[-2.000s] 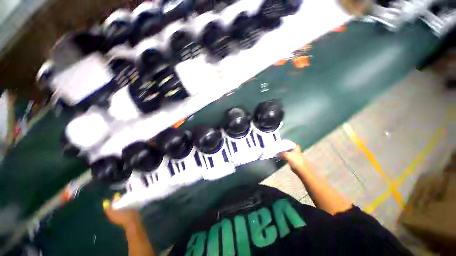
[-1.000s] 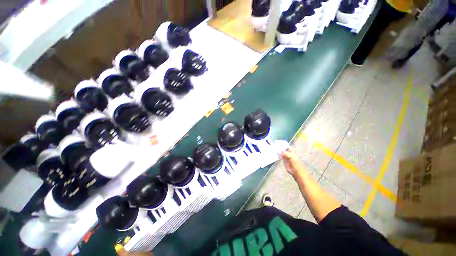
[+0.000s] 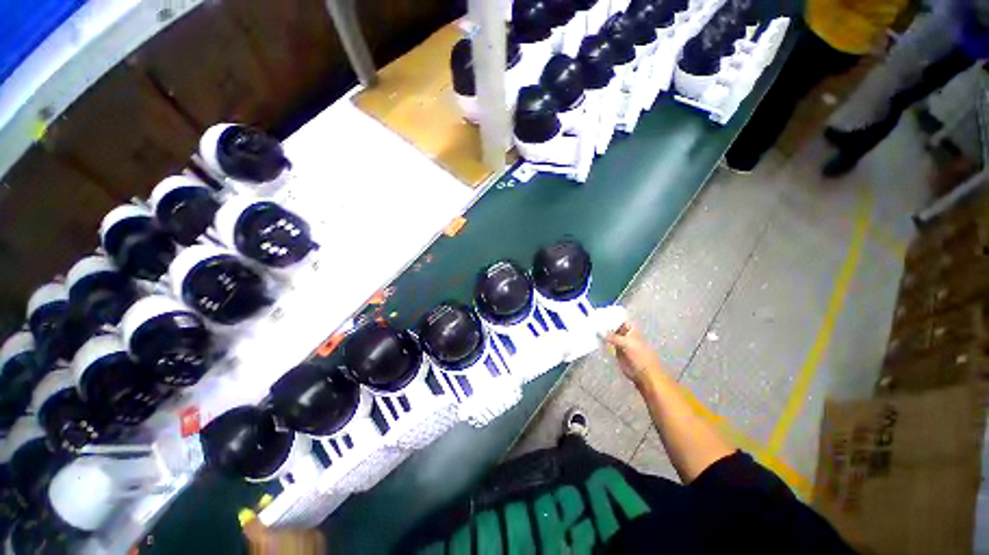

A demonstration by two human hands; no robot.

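A row of several dome camera units [image 3: 382, 356], with glossy black balls and white slotted brackets, lies side by side over the green mat. My right hand [image 3: 627, 345] holds the bracket end of the row at its right. My left hand [image 3: 284, 538], blurred and cut off by the bottom edge, is at the left end of the row, with yellow finger cots [image 3: 255, 512] on its fingertips against the white brackets. The balls point away from me.
More dome cameras [image 3: 222, 284] stand in rows on a white sheet [image 3: 352, 201] at left. Others [image 3: 564, 81] stand beyond a pale post [image 3: 490, 87] and cardboard sheet [image 3: 418, 103]. Two people [image 3: 857, 24] are at upper right. A carton [image 3: 900, 466] is at lower right.
The view has shifted along the bench to the right, showing more of the far rows and the people. The row is still between my hands.
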